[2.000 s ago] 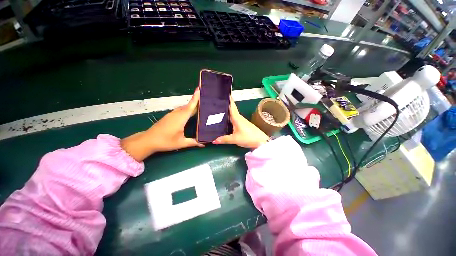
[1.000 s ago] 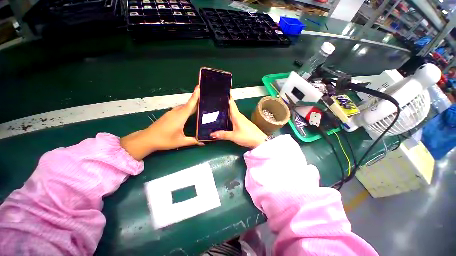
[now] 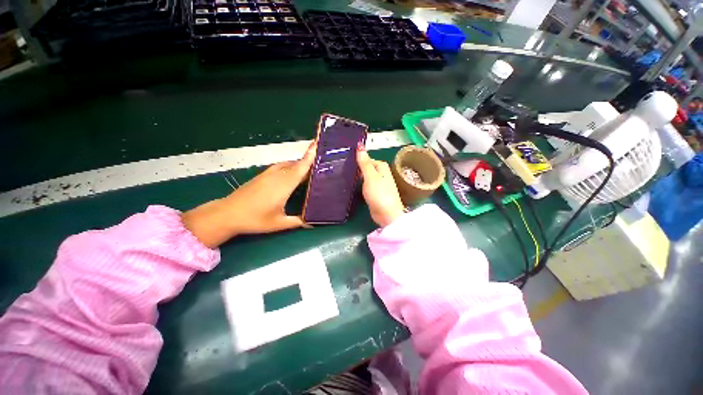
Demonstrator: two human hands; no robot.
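A smartphone (image 3: 336, 171) with a dark screen and a reddish-orange edge is held upright, tilted a little to the right, above the bench. My left hand (image 3: 266, 199) grips its left edge, thumb near the lower corner. My right hand (image 3: 379, 187) is at its right edge, fingers against the upper side; its thumb is not clearly seen. Pale reflections cross the screen. A flat white plate (image 3: 245, 320) with a rectangular hole lies on the green bench in front of my forearms.
A brown ring cup (image 3: 418, 174) with small pieces stands right of my right hand. Behind it are a cluttered green tray (image 3: 416, 118), a clear bottle (image 3: 484, 86), black cables and a white fan (image 3: 617, 166). Black trays (image 3: 374, 38) and a blue bin (image 3: 445, 35) lie at the back.
The phone has tilted to the right and shifted slightly right. My right thumb has left the screen's lower part, and the right hand has turned more upright at the phone's side.
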